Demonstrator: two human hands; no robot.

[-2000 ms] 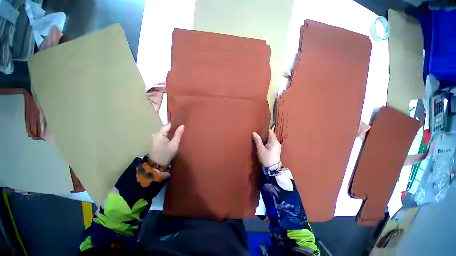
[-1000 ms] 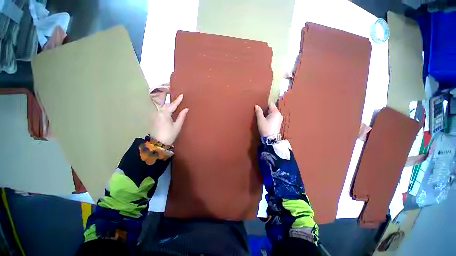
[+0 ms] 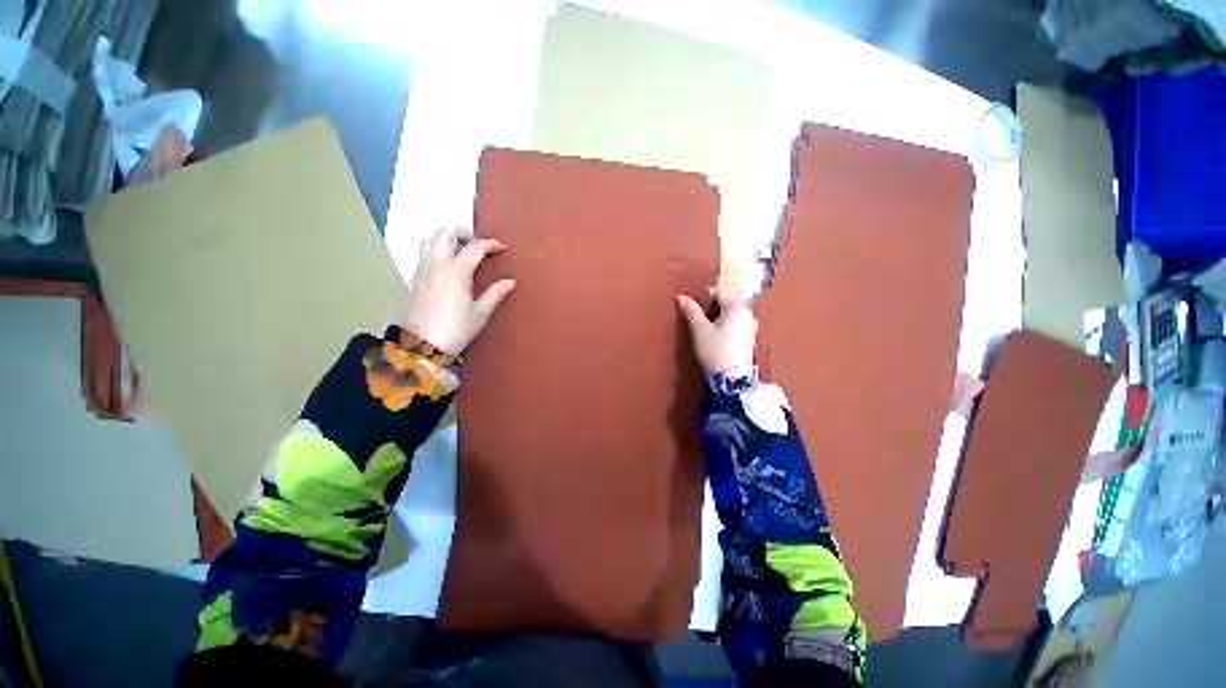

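A reddish-brown central panel pile (image 3: 585,444) lies lengthwise in front of me, its near end at the table's front edge. My left hand (image 3: 455,293) grips its left edge in the upper half, thumb and a finger on top. My right hand (image 3: 722,328) grips its right edge slightly lower, thumb on top, other fingers partly hidden at the side. The pile's top face looks flat, with small pale specks near the far end. A second reddish-brown pile (image 3: 881,350) with a stepped left edge lies to the right.
Smaller notched brown panels (image 3: 1029,470) lie farther right. Tan boards lie left (image 3: 249,296), behind (image 3: 645,81) and at right (image 3: 1066,202). A clear tape roll (image 3: 998,135), calculator (image 3: 1163,336), clear plastic bag (image 3: 1183,464) and blue bin (image 3: 1183,168) are on the right.
Both hands have moved farther up the pile's edges. The crosswise panel edge seen across the pile two seconds ago no longer shows. The whole view has shifted slightly.
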